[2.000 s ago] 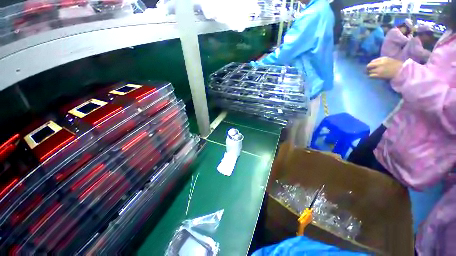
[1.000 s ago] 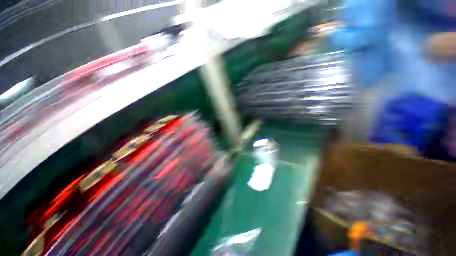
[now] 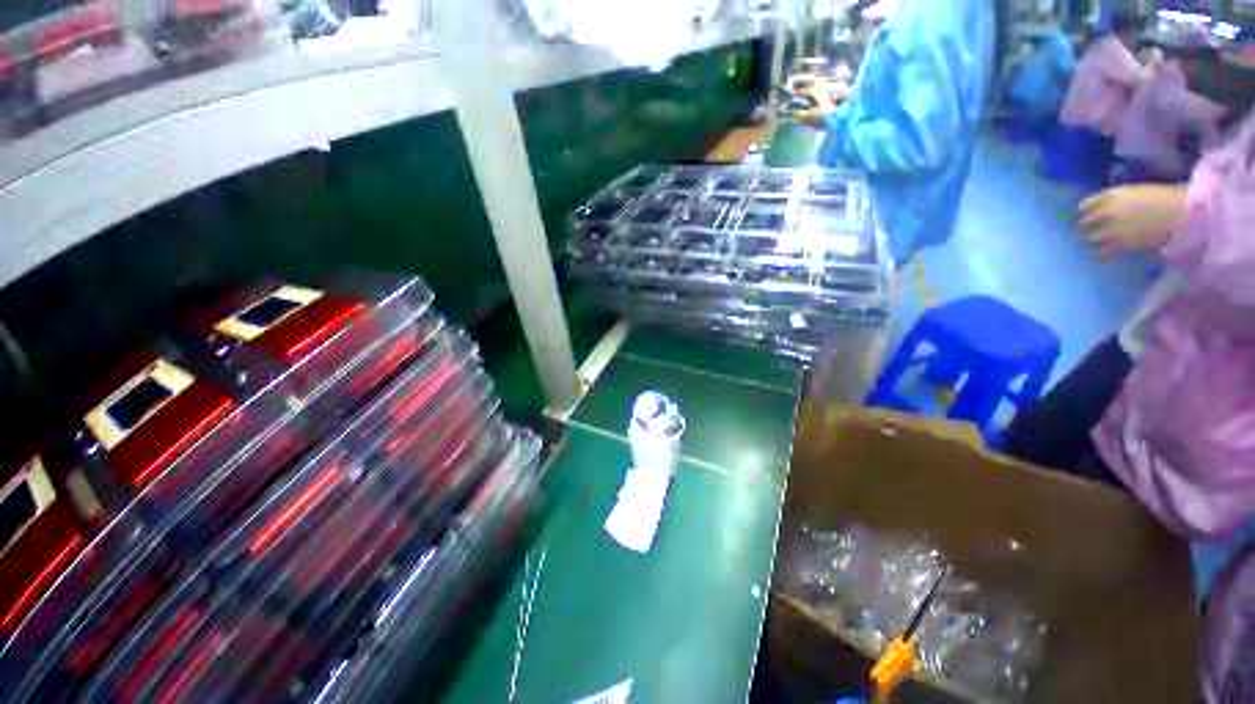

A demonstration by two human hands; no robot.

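A tall stack of clear trays (image 3: 399, 481) stands at the left of the bench, tilted in the picture. Its top tray holds glossy red devices (image 3: 179, 420) with gold-framed dark windows. A small white roll (image 3: 657, 429) stands upright on the green mat, with a white strip trailing toward me. A corner of clear film (image 3: 606, 692) shows at the bottom edge. An orange-handled tool (image 3: 895, 666) with a thin dark shaft is at the near edge of the box. Neither of my hands is in the picture; only a trace of blue shows at the bottom edge.
A grey-looking stack of clear trays (image 3: 730, 255) stands farther along the bench. A shelf post (image 3: 512, 234) rises between the stacks. An open cardboard box (image 3: 1018, 516) with crumpled clear plastic is at the right. Beyond are a blue stool (image 3: 977, 351) and people in blue and pink smocks.
The view swung and blurred, then came back clear, with the bench scene slightly shifted. My blue sleeve and most of the clear film have dropped out at the bottom. The person in blue stands farther right.
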